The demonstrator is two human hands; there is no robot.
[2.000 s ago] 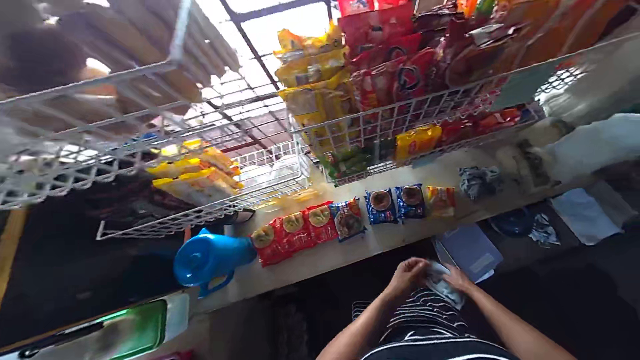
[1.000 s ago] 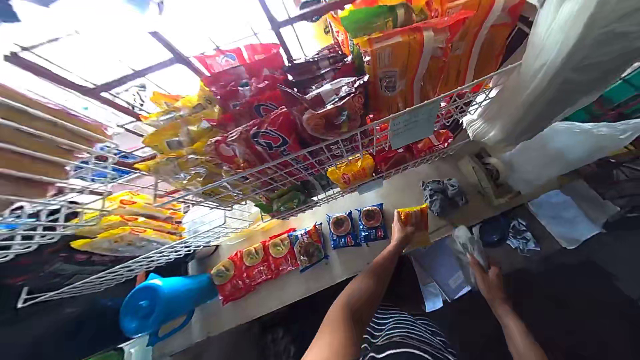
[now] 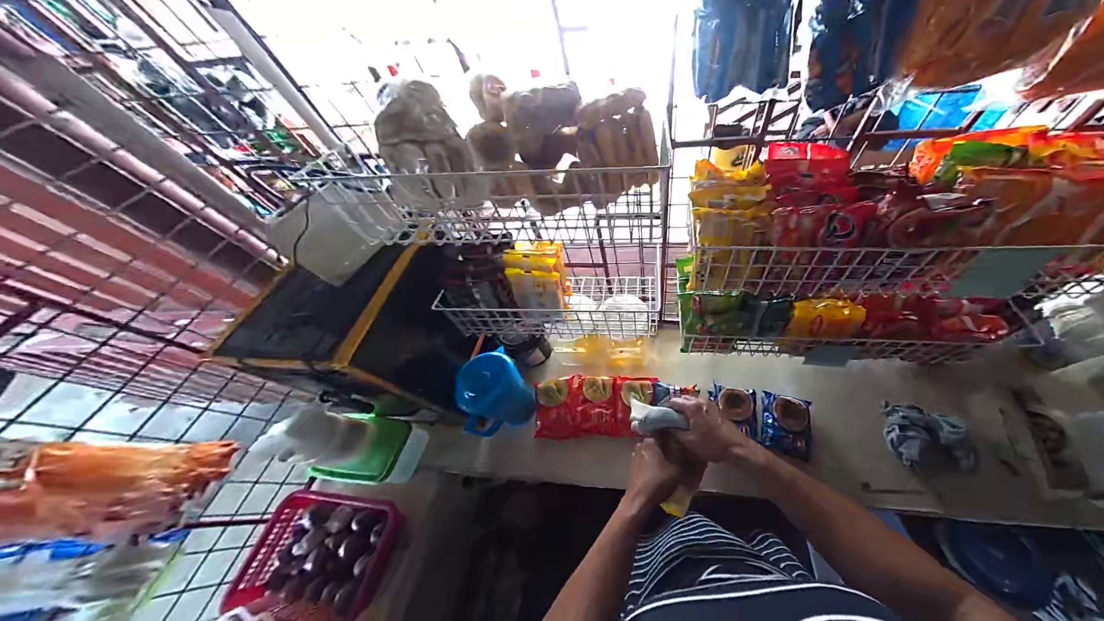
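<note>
Both hands meet over the counter's front edge. My left hand (image 3: 654, 474) grips a yellow packet (image 3: 680, 500), whose lower end shows below the fingers. My right hand (image 3: 709, 429) holds a grey cloth (image 3: 661, 420) just above the left hand, near the packet's upper part; whether the cloth touches it is hidden. Behind the hands, red packets (image 3: 598, 407) with round pictures lie in a row. To their right are a partly hidden blue-and-red packet (image 3: 675, 391) and two blue packets (image 3: 735, 407) (image 3: 787, 423).
A blue plastic pitcher (image 3: 493, 392) stands left of the packets. Crumpled cloth (image 3: 927, 438) lies on the counter at right. White wire baskets (image 3: 845, 345) of packaged goods hang above. A red plastic basket (image 3: 388, 526) with dark round items and a green lid (image 3: 366, 448) are at lower left.
The yellow packet lay at the row's right end, where my left hand reached it; now that hand holds it off the counter. My right hand has brought the cloth to it. The view has swung left.
</note>
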